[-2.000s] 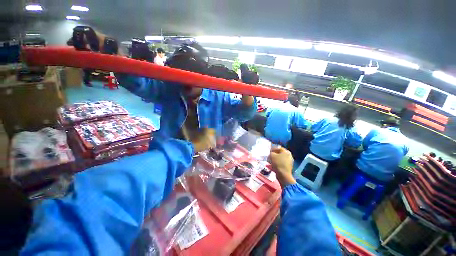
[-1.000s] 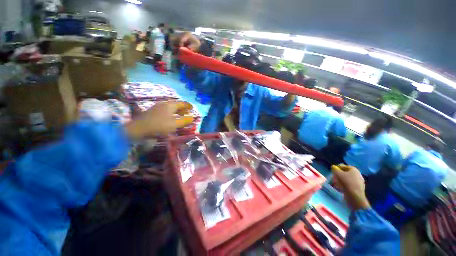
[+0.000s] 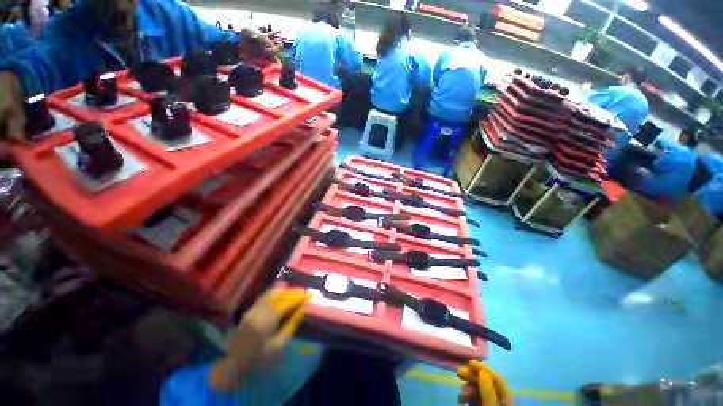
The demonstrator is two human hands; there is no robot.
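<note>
A red tray (image 3: 380, 319) lies in front of me with two columns of black watches, their straps open and flat over white labels. One watch (image 3: 337, 285) at the near left has a bright, glaring face; another (image 3: 434, 311) lies at the near right. My left hand (image 3: 265, 333), with yellow finger cots, is at the tray's near left corner, slightly blurred. My right hand (image 3: 483, 384), also with yellow cots, is just below the near right corner and cut off by the bottom edge. Whether either hand grips the tray is unclear.
At the left, a person's hand (image 3: 11, 107) is at a red tray (image 3: 190, 176) of looped watches, over a stack of trays (image 3: 262, 226). Workers sit at a bench behind. Tray stacks on wheeled racks (image 3: 507, 178) and a cardboard box (image 3: 646, 238) stand at the right.
The view has swung right and down onto the tray of open watches. The tray that was raised edge-on is now lower, over the left stack, its watches visible. Both my hands are now low beside the open-watch tray.
</note>
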